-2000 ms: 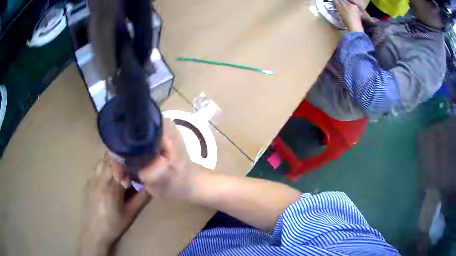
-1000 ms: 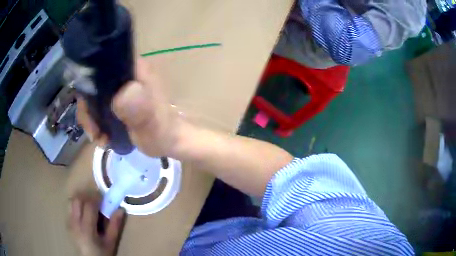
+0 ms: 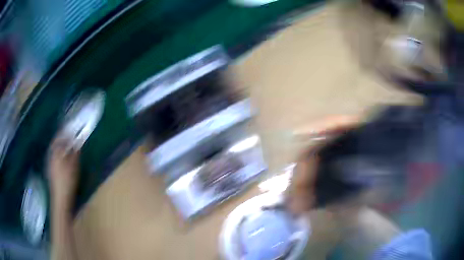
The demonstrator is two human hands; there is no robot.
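Observation:
The view is strongly blurred. My left hand (image 3: 63,157) is stretched out over the green belt, its fingers at the near edge of a white plate (image 3: 85,119), seemingly gripping it. My right hand (image 3: 306,177) is around the thick black screwdriver (image 3: 356,165) at the right. Another white plate (image 3: 264,234) with dark slots lies on the tan table below my right hand, partly cut off by the bottom edge. Its pale middle shows, but screws cannot be made out. Shiny clear tape (image 3: 279,182) lies beside its upper edge.
The silver screw feeder (image 3: 201,127) stands mid-table beside the conveyor belt (image 3: 122,71). Another white plate (image 3: 33,209) lies at the far left. A blurred person's hand with a pale object (image 3: 407,48) shows at upper right. Blue fabric is at upper left.
The view has swung left toward the belt. My left hand has left the plate on the table and reached to one on the belt. The screwdriver has moved off the table plate, still in my right hand.

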